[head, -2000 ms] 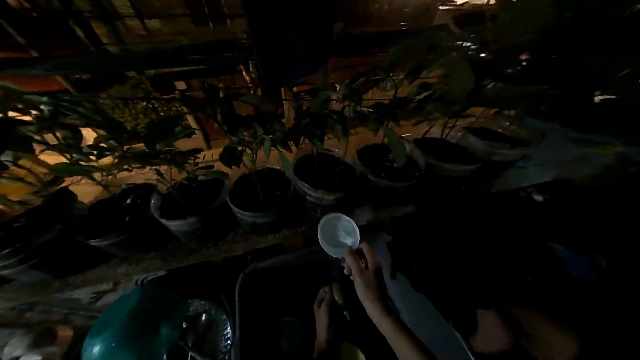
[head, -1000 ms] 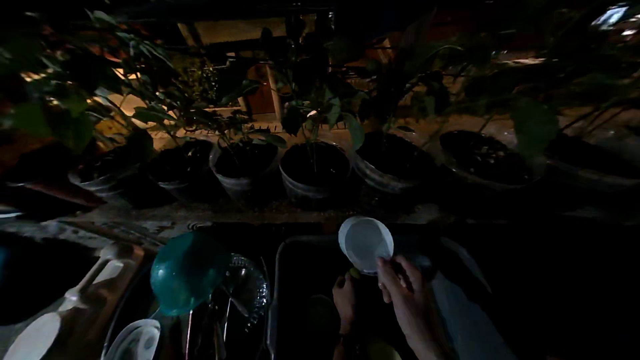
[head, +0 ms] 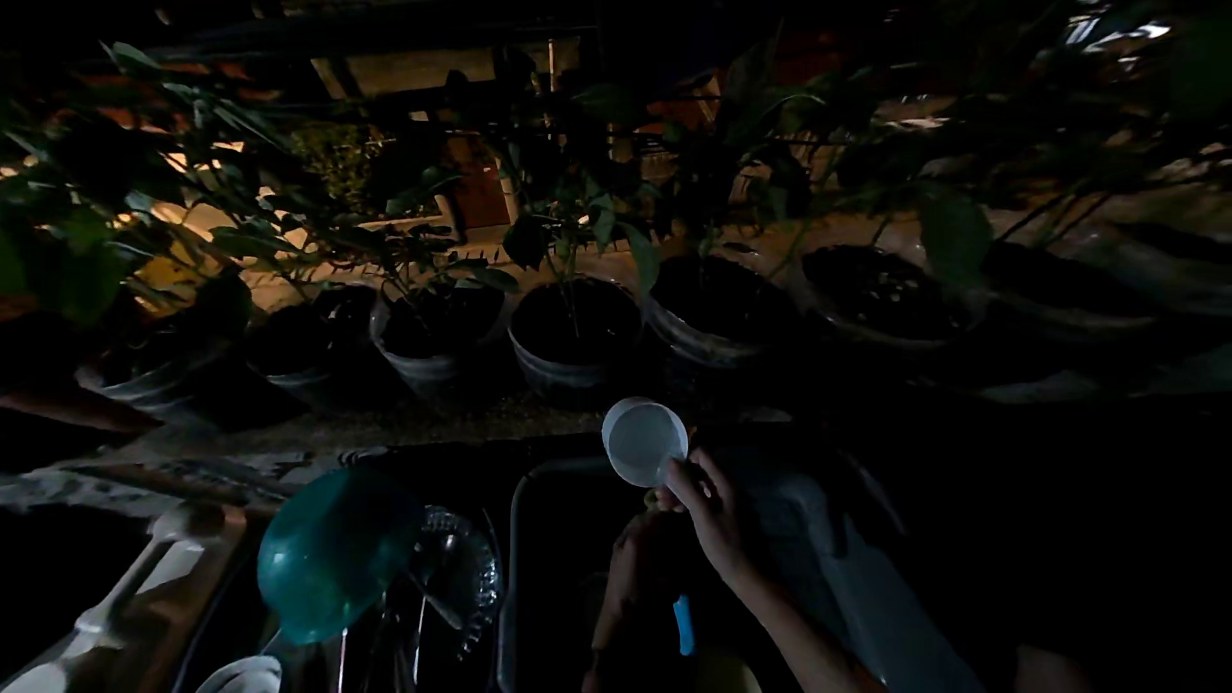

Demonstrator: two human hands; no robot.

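My right hand grips the rim of a small white translucent cup, whose round mouth faces the camera. Just below and left of it is my left hand, close under the cup, with a small yellowish-green thing at its fingertips; what that is cannot be told. Both hands are over a dark rectangular basin. A blue strip-like object shows lower in the basin, between the forearms.
Several potted plants stand in a row on a ledge beyond the basin. At left are a green plastic bowl, a clear ridged dish with cutlery, a white container and a pale plastic chair. The scene is very dark.
The view has shifted left since the oldest frame. The cup stays in my right hand throughout, and my left hand is now closer beneath it. The blue object now shows plainly.
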